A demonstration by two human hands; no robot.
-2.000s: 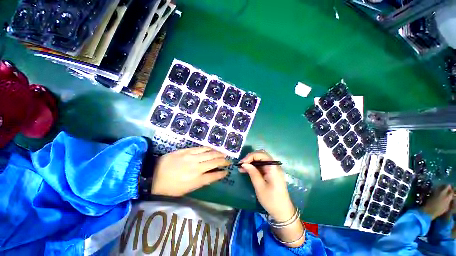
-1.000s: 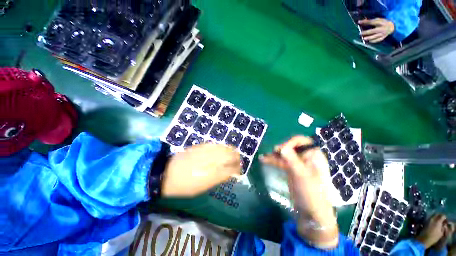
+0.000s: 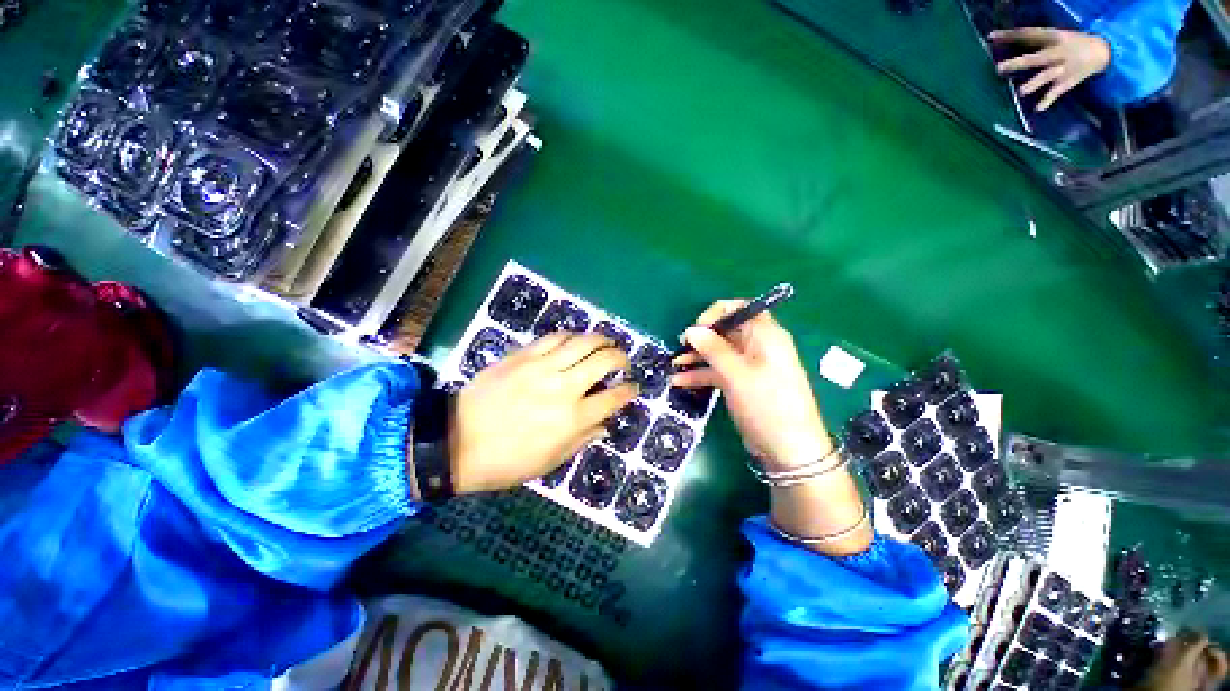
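A white sheet [image 3: 677,497] with a grid of glossy black rounded-square parts lies in front of me. My left hand [image 3: 540,412] rests palm down over its left and middle parts, fingertips near a part in the upper rows; I cannot tell if it grips anything. My right hand [image 3: 745,371] holds a thin dark pen-like tool [image 3: 758,307], its tip at a black part on the sheet's upper right, close to my left fingertips. A pad sheet [image 3: 540,554] with rows of tiny dark rings lies below, partly under my left forearm.
A stack of black blister trays [image 3: 256,135] stands at upper left, above a red object [image 3: 81,351]. A small white square [image 3: 842,366], a second loaded sheet [image 3: 940,473] and a third sheet [image 3: 1052,628] lie right. A metal bar [image 3: 1126,475] juts in. Other people's hands show at upper and lower right.
Both hands have moved from the pad sheet's area up onto the loaded sheet, and the tool tip is now at a black part. The camera view has shifted.
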